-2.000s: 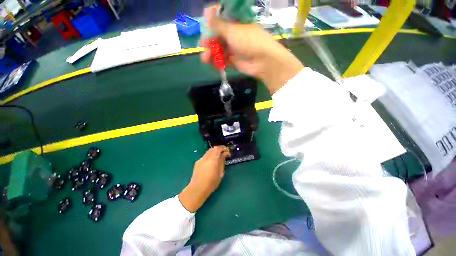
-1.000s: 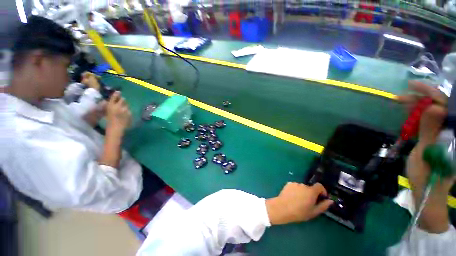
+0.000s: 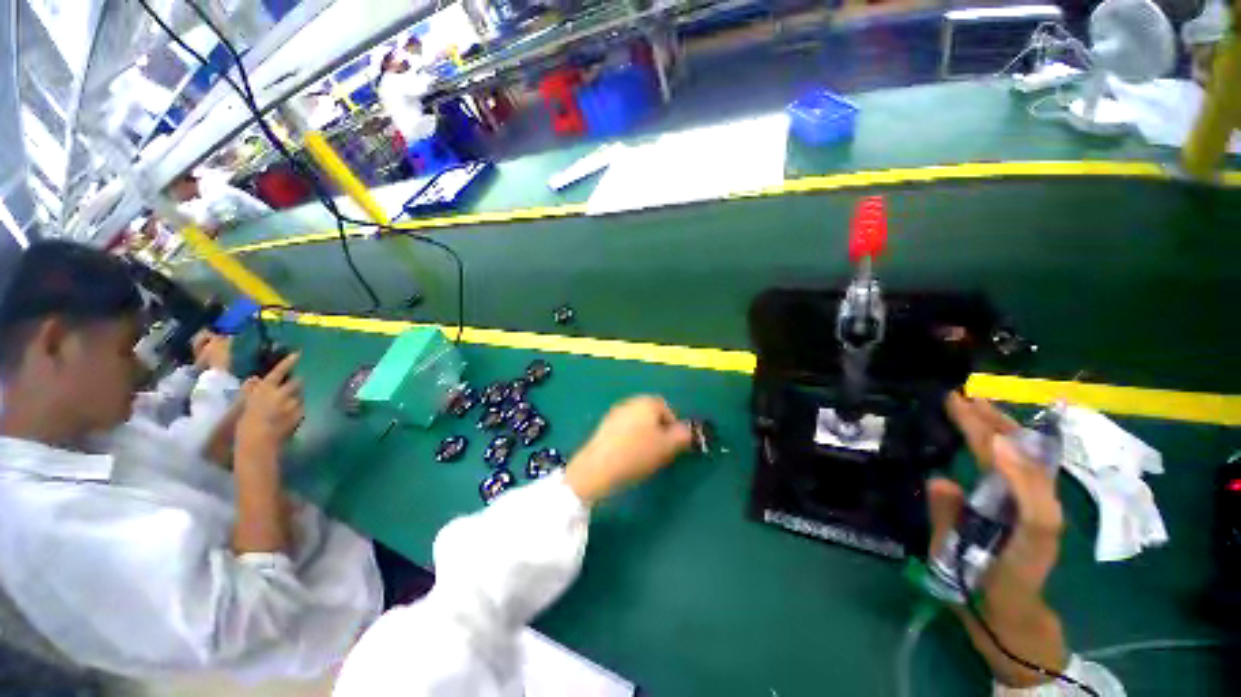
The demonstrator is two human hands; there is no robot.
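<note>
The black fixture stands on the green bench, with a white patch at its centre and a silver clamp with a red handle upright above it. My left hand is left of the fixture, its fingertips closed on a small black unit. My right hand is at the fixture's right side, holding a clear-grey dispensing syringe with a green end and a hose. Several black units lie in a loose pile to the left.
A green box stands left of the pile. A coworker in white sits at the left. A crumpled white cloth lies right of the fixture. Single units lie beyond the yellow strip. A black box with a red light is cut off at the right edge.
My left hand has moved from the fixture's front to its left, holding a unit. My right hand has left the red handle, which now stands upright, and moved down beside the fixture. The view has shifted.
</note>
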